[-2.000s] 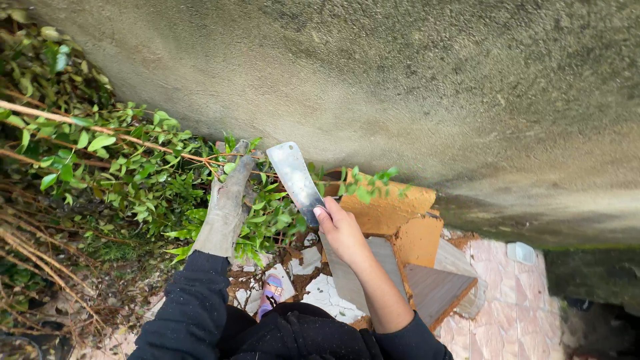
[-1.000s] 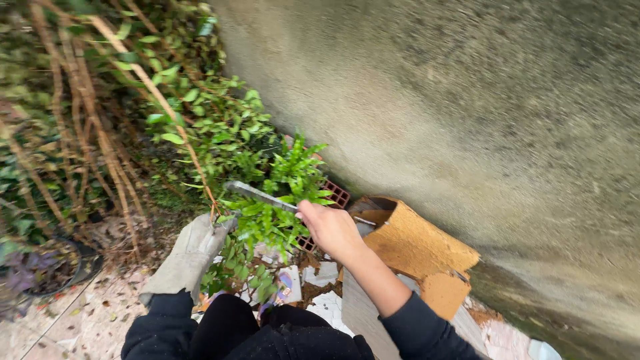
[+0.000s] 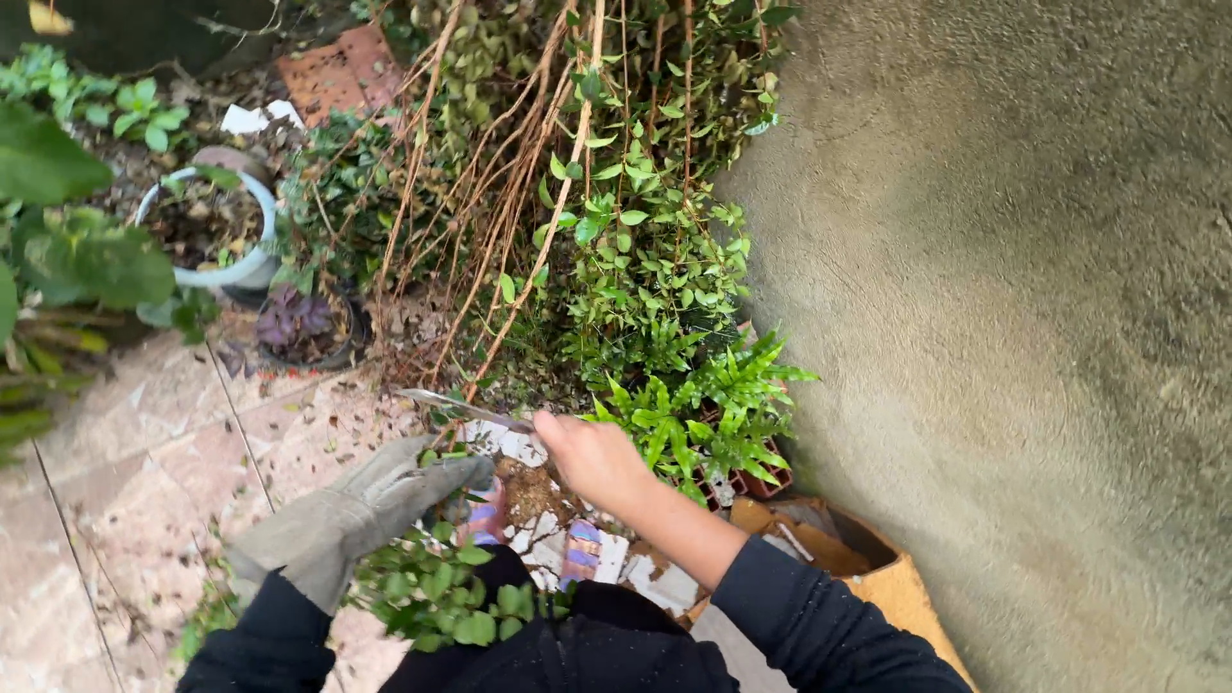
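Note:
My left hand (image 3: 385, 500), in a grey work glove, is closed around a thin woody vine stem (image 3: 500, 337) near its lower end. Leafy growth (image 3: 443, 587) hangs below the glove, in front of my body. My bare right hand (image 3: 592, 457) grips the handle of a metal cleaver (image 3: 467, 406). Its blade is seen nearly edge-on, pointing left just above the glove, close to the stem; whether they touch cannot be told. Bright green fern-like leaves (image 3: 674, 414) grow beyond my right hand.
A rough concrete wall (image 3: 991, 289) rises at the right. Below it lies a broken orange-brown container (image 3: 910, 597). Hanging vines (image 3: 510, 164) fill the upper middle. A white-rimmed pot (image 3: 265, 226) and a purple-leaved potted plant (image 3: 298, 322) stand left, beside pink floor tiles (image 3: 144, 462). Broken white pieces (image 3: 544, 549) lie by my feet.
The view has turned strongly to the left. The gloved hand has moved from the foliage beside the wall to over the tiled floor, holding the stem. The cleaver, earlier seen broadside, now shows nearly edge-on.

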